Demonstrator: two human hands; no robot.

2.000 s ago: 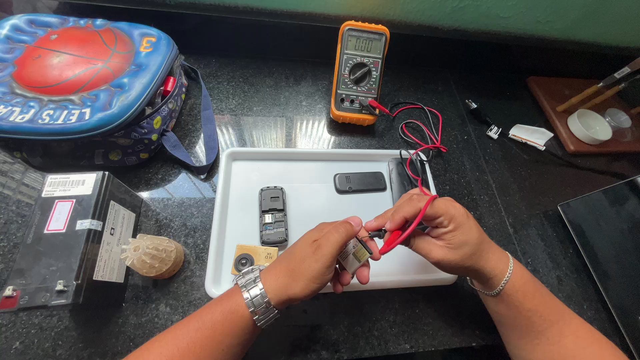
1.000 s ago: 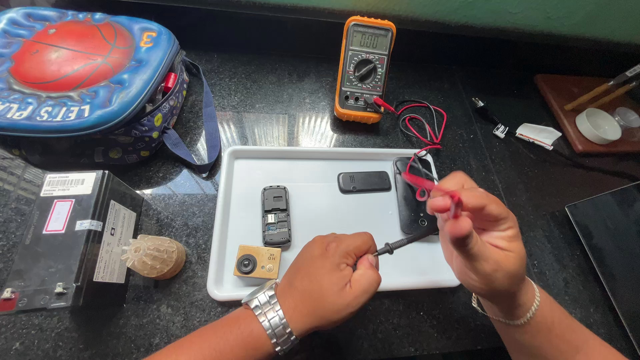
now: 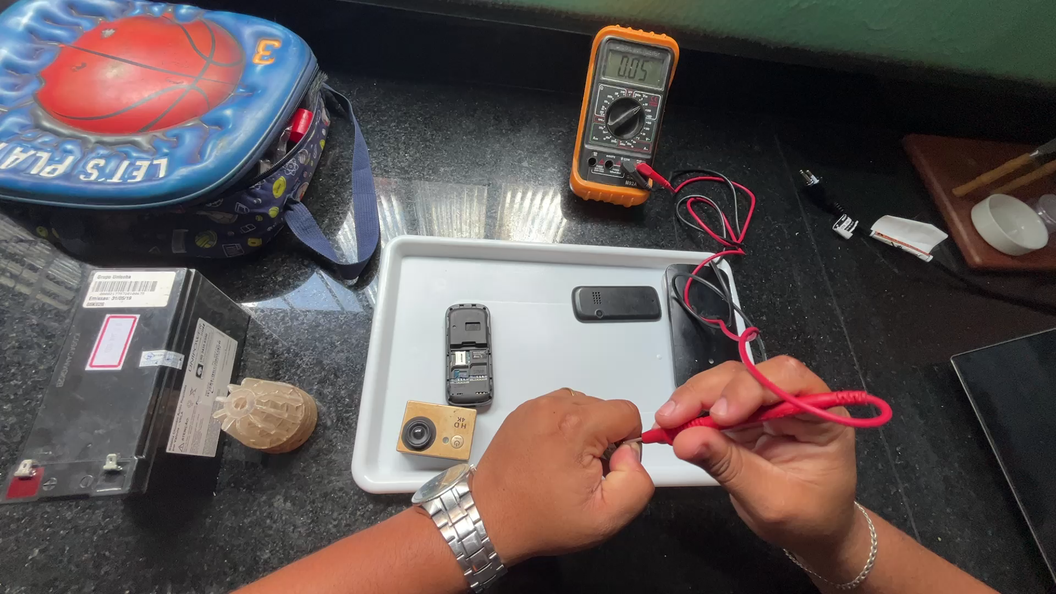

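My right hand (image 3: 775, 462) grips a red multimeter probe (image 3: 742, 417), its tip pointing left at the fingertips of my left hand. My left hand (image 3: 561, 470), with a metal watch on the wrist, is closed over the lower edge of the white tray (image 3: 528, 257); what it pinches is mostly hidden. The orange digital multimeter (image 3: 625, 115) lies behind the tray, its display showing 0.05, with red and black leads running to my hands. In the tray are an opened mobile phone (image 3: 469, 355), a black phone back cover (image 3: 616, 303), a gold action camera (image 3: 436, 431) and a dark smartphone (image 3: 697, 330).
A black battery (image 3: 107, 371) and a beige carved object (image 3: 268, 414) stand at left. Behind them is a blue basketball lunch bag (image 3: 165, 107). At right are a cable plug (image 3: 825, 202), a brown wooden board (image 3: 949, 181) with a small white bowl (image 3: 1008, 224), and a dark flat panel (image 3: 1015, 429).
My right hand has moved from raised beside the left hand to bring the red probe to the left fingertips. The black probe, visible one second ago, is hidden. The display reading has changed.
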